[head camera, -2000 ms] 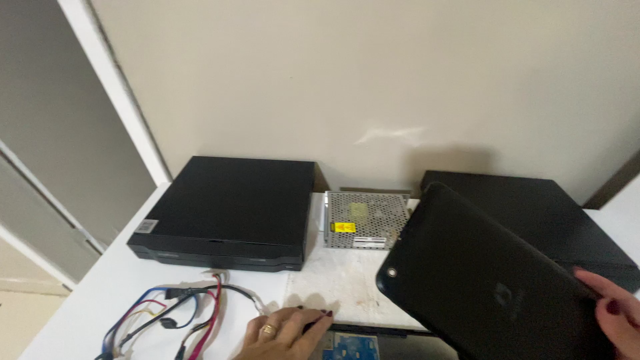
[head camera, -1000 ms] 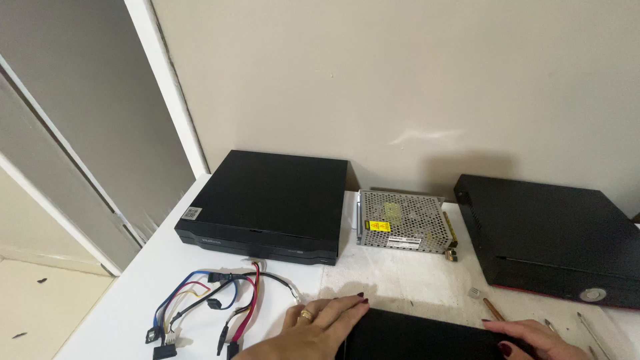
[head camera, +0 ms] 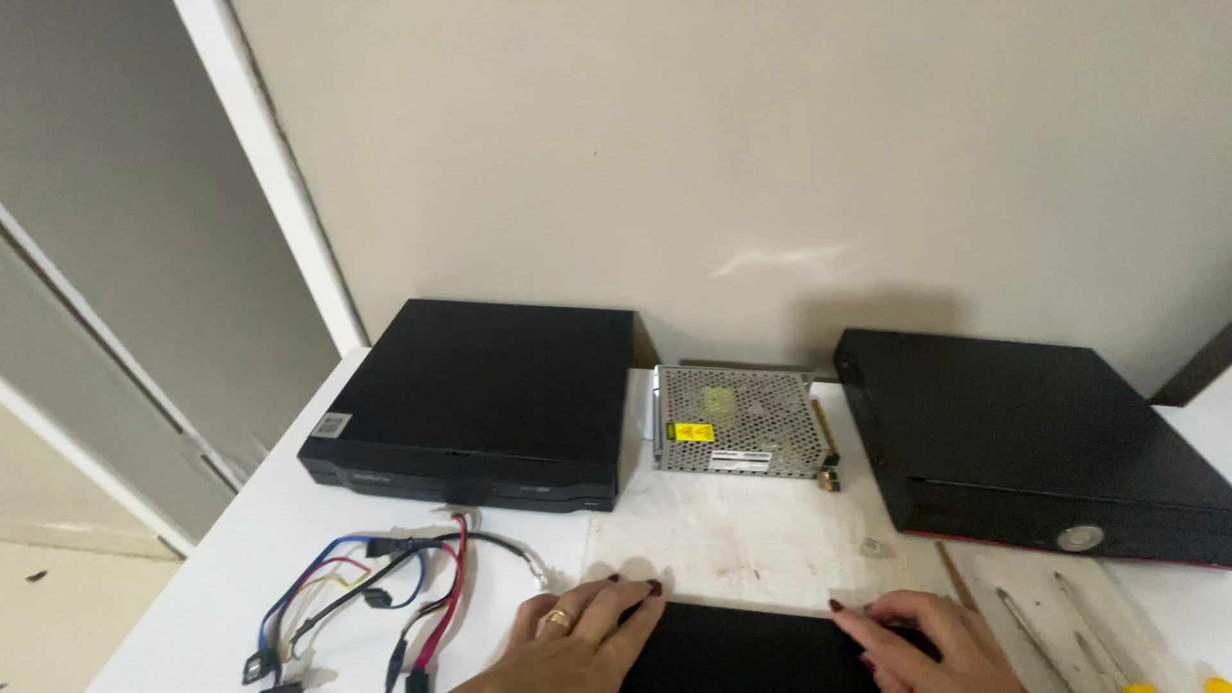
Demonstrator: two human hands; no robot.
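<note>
At the bottom of the head view lies a flat black panel or casing (head camera: 751, 650), cut off by the frame's lower edge. My left hand (head camera: 587, 635), with a ring on one finger, rests on its left corner, fingertips at the back edge. My right hand (head camera: 919, 635) touches its right side, thumb and fingers around the corner. To the left of my left hand, a bundle of coloured cables with black connectors (head camera: 423, 597) lies on the white table. Behind the panel sits a perforated metal power supply (head camera: 741, 419) with a yellow warning label.
A black recorder box (head camera: 491, 385) stands at the back left and another black box (head camera: 1020, 433) at the right. Screwdrivers (head camera: 1035, 630), a thin brown stick (head camera: 955, 577) and a small pale cube (head camera: 870, 548) lie at the right. A wall rises behind the table (head camera: 231, 568).
The black casing held up at the right two seconds ago is down between my hands at the bottom. My right hand has come down and left with it. The blue circuit board seen earlier is out of sight.
</note>
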